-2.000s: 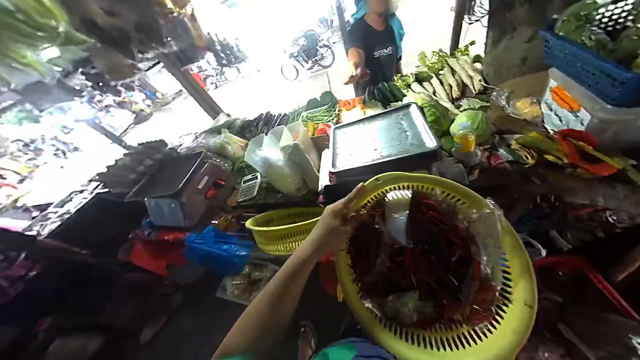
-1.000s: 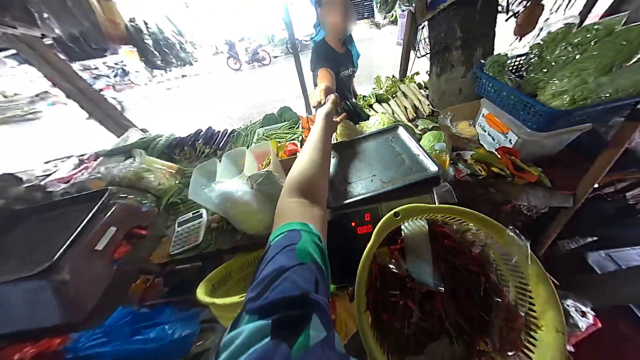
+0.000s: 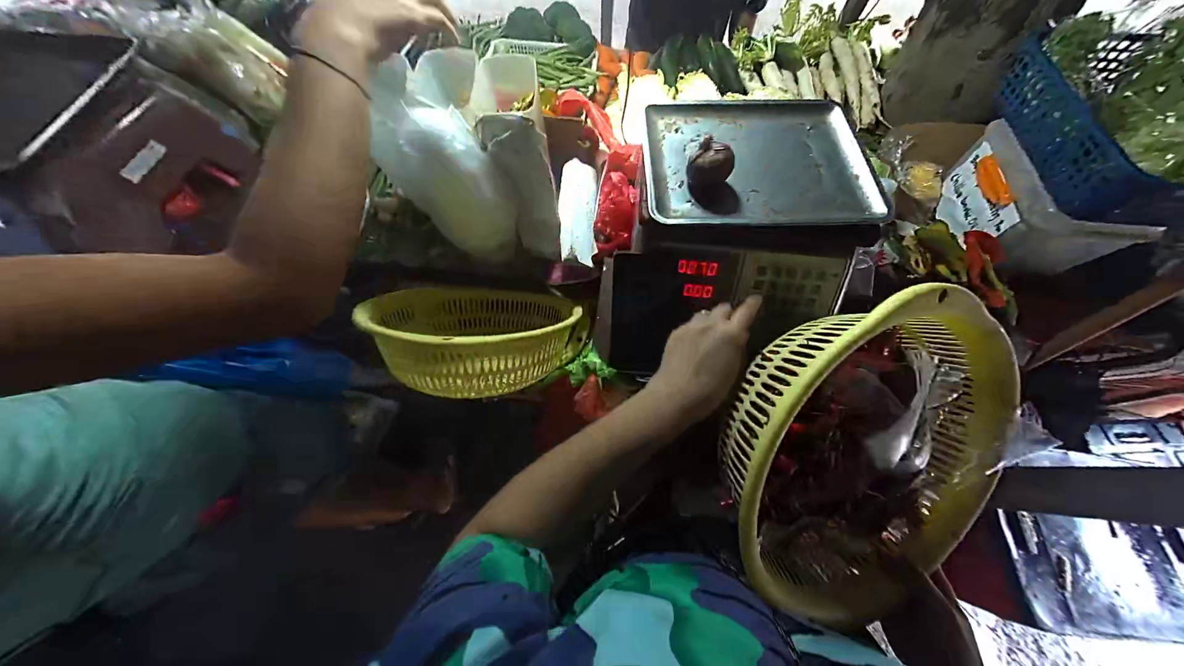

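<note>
My left hand is at the keypad of a digital scale with lit red digits. Its index finger is extended at the keys, the other fingers look partly curled, and it holds nothing. A round dark vegetable, perhaps an onion or beet, sits on the scale's metal tray, towards its left side. The yellow plastic basket tilts at my right, with dark red dried chillies and clear plastic bags inside. My right hand, in deep shadow, supports its lower rim; the fingers are hard to see.
Another person's bare arm reaches across the left. A second yellow basket stands left of the scale, near plastic bags. White radishes and cucumbers lie behind; a blue crate of greens stands right.
My left hand has drawn back from the person across the stall to the scale's keypad. The round vegetable now lies on the tray. Another person's arm has come in at left. The view has tilted down.
</note>
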